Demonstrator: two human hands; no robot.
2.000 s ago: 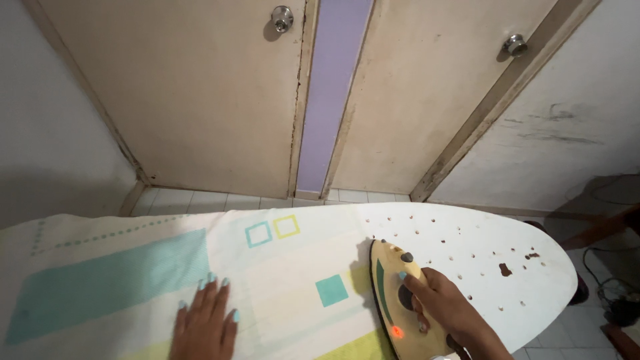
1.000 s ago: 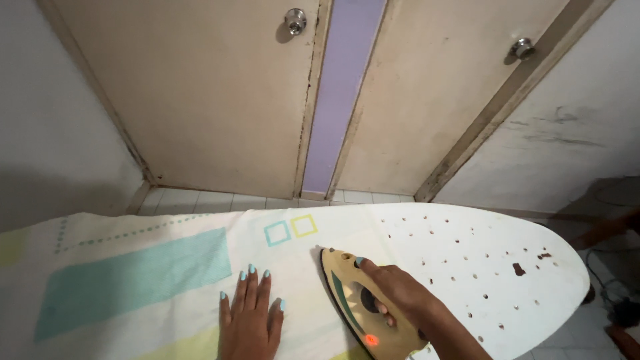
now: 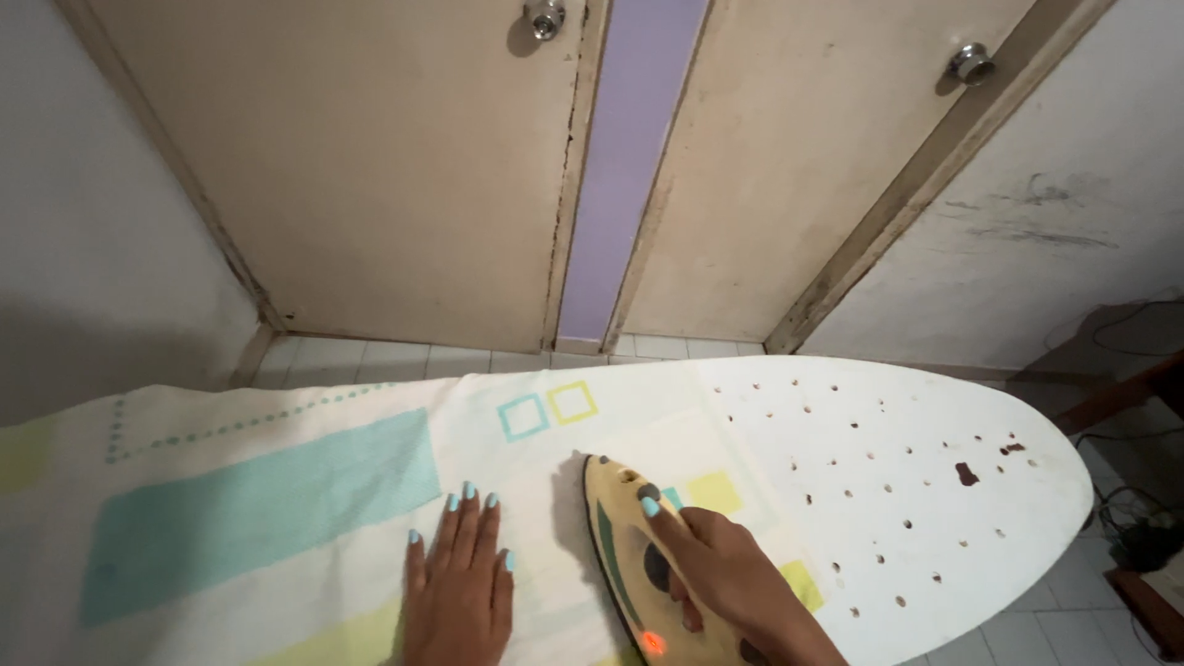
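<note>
A white cloth with teal and yellow-green shapes (image 3: 259,504) lies over the left and middle of a perforated ironing board (image 3: 934,499). My right hand (image 3: 726,573) grips the handle of a cream-coloured clothes iron (image 3: 620,555), whose tip points away from me and whose orange light glows near the heel. The iron is on the cloth, to the right of my left hand (image 3: 460,592). That left hand rests palm down on the fabric with its fingers somewhat spread, just beside the teal rectangle. The near edge of the cloth is out of view.
Beyond the board stand two beige doors (image 3: 388,185) with round metal knobs (image 3: 544,18), and a purple strip (image 3: 629,166) between them. Tiled floor (image 3: 398,359) shows behind the board. Dark cables (image 3: 1138,536) and wooden furniture parts (image 3: 1133,393) are at the right.
Since the oldest frame, the iron in my right hand has moved left across the cloth, from near the cloth's right edge to closer beside my left hand. The left hand stays flat on the cloth.
</note>
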